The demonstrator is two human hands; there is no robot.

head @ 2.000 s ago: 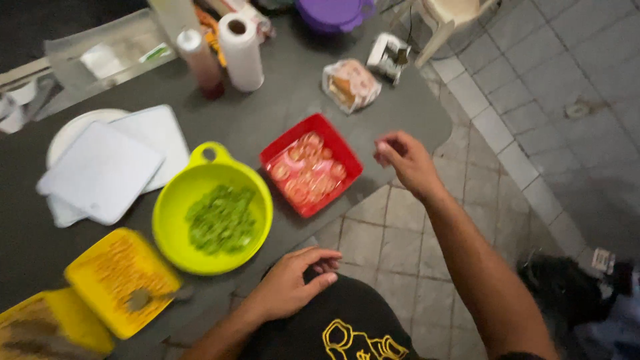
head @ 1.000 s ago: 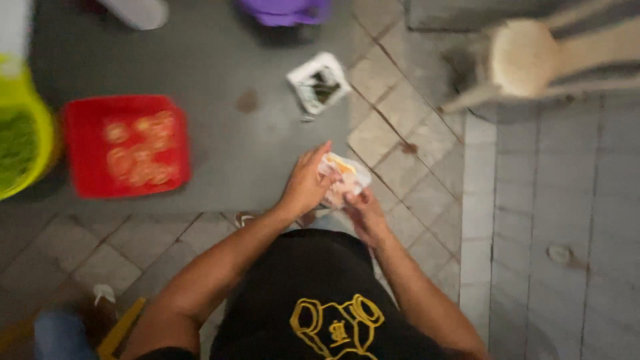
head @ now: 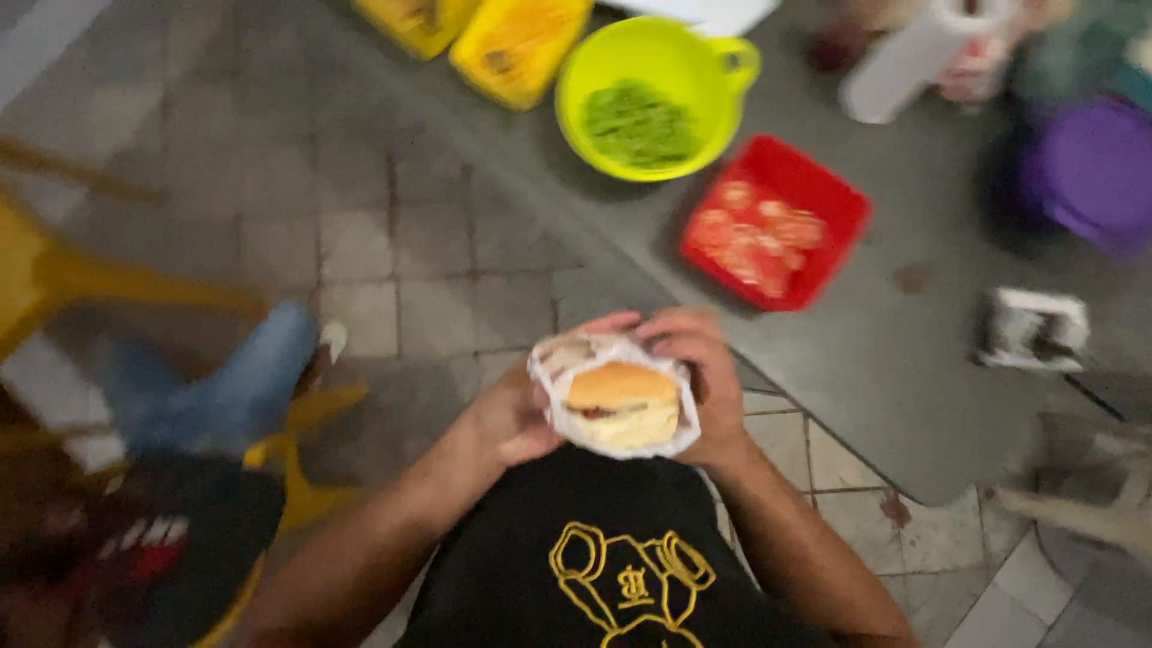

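Note:
A burger in a white paper wrapper [head: 623, 403] is held between my two hands, in front of my black shirt and off the table's edge. My left hand [head: 526, 405] grips the wrapper from the left side. On the right side my right hand [head: 706, 378] closes around the paper. The bun's open face shows a dark filling. Beyond my hands, a red square bowl [head: 841, 198] holds sliced tomatoes [head: 765, 238], and a lime green colander or bowl [head: 648, 49] holds chopped greens [head: 641, 126].
Yellow containers [head: 522, 45] of food, a paper roll [head: 886, 76], a purple container [head: 1098, 171] and a white tray with dark contents [head: 1035, 328] are on the grey table [head: 936, 414]. A seated person in jeans [head: 243, 378] is at the left, by a yellow chair [head: 310, 450].
The wrapped burger lay on the table two seconds ago, with both hands apart from it. Both hands now hold it. The view has swung toward the left, where the seated person shows.

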